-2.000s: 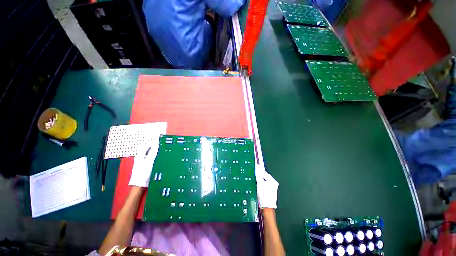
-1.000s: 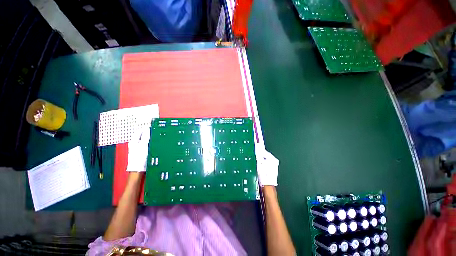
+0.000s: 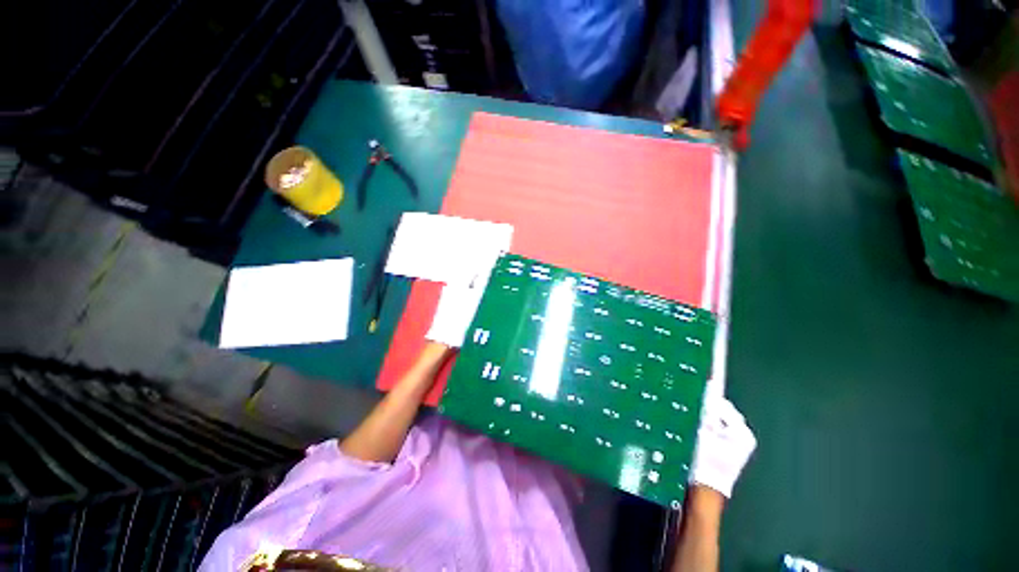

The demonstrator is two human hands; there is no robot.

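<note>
A large green circuit board (image 3: 581,380) is held flat in front of me, its side with small solder spots facing up. My left hand (image 3: 460,307), in a white glove, grips its left edge. My right hand (image 3: 723,445), also gloved, grips its right edge. The fingers under the board are hidden. The board covers the near part of the red bench mat (image 3: 592,201). A white label sheet (image 3: 445,246) lies beside the board's upper left corner, partly behind my left hand.
On the bench's left are a yellow tub (image 3: 313,188), side cutters (image 3: 384,175), dark tweezers (image 3: 378,293) and a white record sheet (image 3: 287,303). More green boards (image 3: 961,218) lie on the conveyor (image 3: 827,324) at right. A person in blue (image 3: 570,50) is beyond the bench.
The view has turned, so bench and board appear shifted right and tilted. Both hands still hold the board. The capacitor board at lower right has mostly left the picture.
</note>
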